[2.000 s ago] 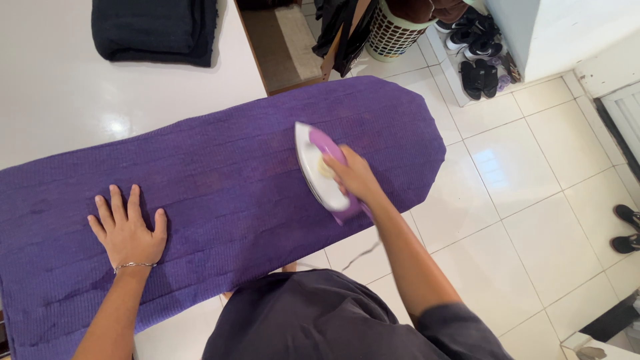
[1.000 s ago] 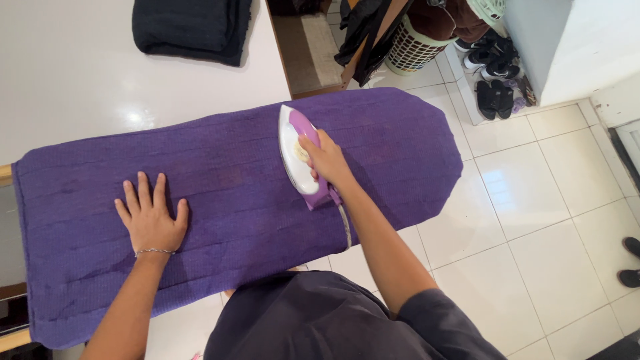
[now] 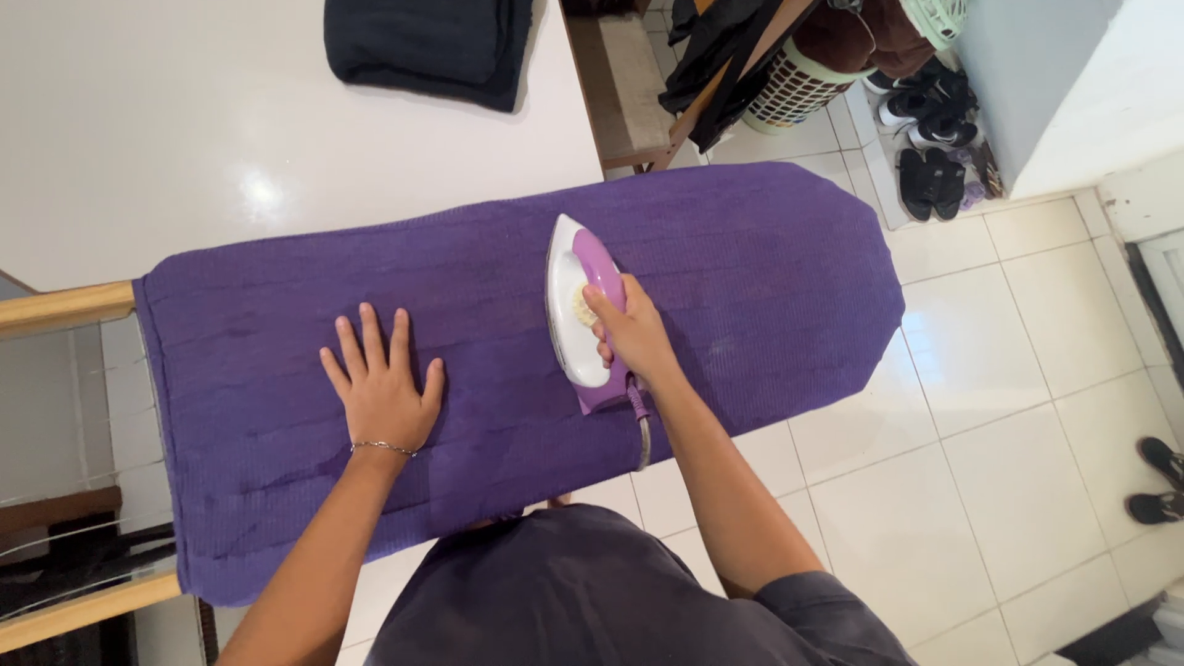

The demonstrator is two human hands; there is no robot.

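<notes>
A purple ribbed cover lies over the ironing board, which runs across the view. My right hand is closed around the handle of a white and purple clothes iron near the board's middle. The iron's tip points toward the far edge, and its cord comes off the heel beside my wrist. Flat on the cover, with fingers spread, my left hand rests to the left of the iron and holds nothing. A thin bracelet circles that wrist.
Folded dark cloth lies on a white table beyond the board. Past the table's right edge stand a wooden chair and a laundry basket with brown cloth. Shoes sit by the wall. Wooden rails extend at left.
The iron, in my right hand, has moved left along the board over the two seconds. My left hand stays flat on the cover. The view has shifted, showing the wooden rails at left.
</notes>
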